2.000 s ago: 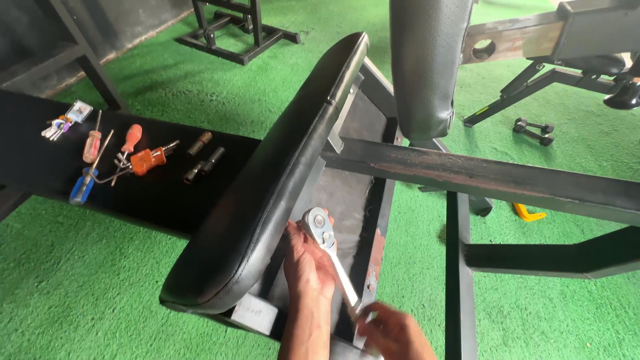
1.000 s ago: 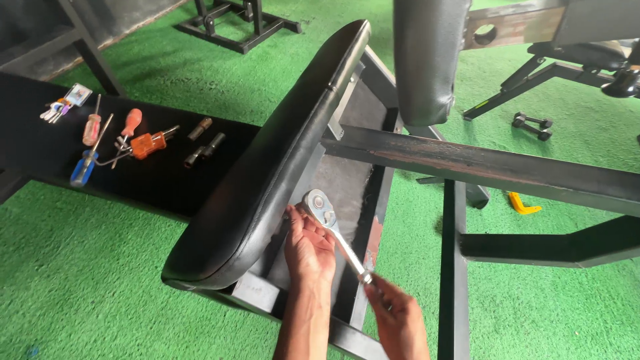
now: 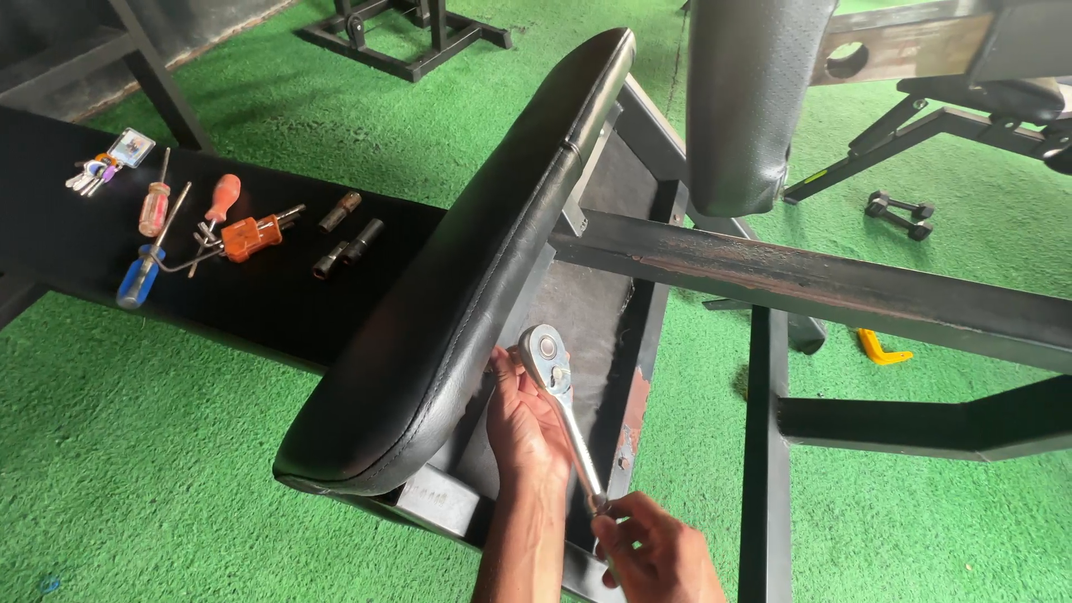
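A chrome ratchet wrench (image 3: 578, 440) slants below the black padded seat (image 3: 469, 276) of a gym machine, its round head up against the inner side of the frame. My right hand (image 3: 657, 544) grips the lower end of its handle. Close behind the ratchet head is my left hand (image 3: 528, 419), thumb and fingers around the socket end, which is largely hidden. Whatever the socket sits on cannot be seen. A black steel beam (image 3: 804, 289) with worn paint runs from the seat frame to the right.
On a black bench (image 3: 276, 327) at left lie loose sockets (image 3: 360, 241), a blue-handled screwdriver (image 3: 138, 280), two red-handled screwdrivers (image 3: 154, 209), (image 3: 223, 197), an orange hex key set (image 3: 251, 239) and keys (image 3: 96, 172). A dumbbell (image 3: 899, 215) and yellow piece (image 3: 881, 347) rest on green turf.
My right hand first moved right with the ratchet handle, then slightly back left. My left hand has stayed by the ratchet head.
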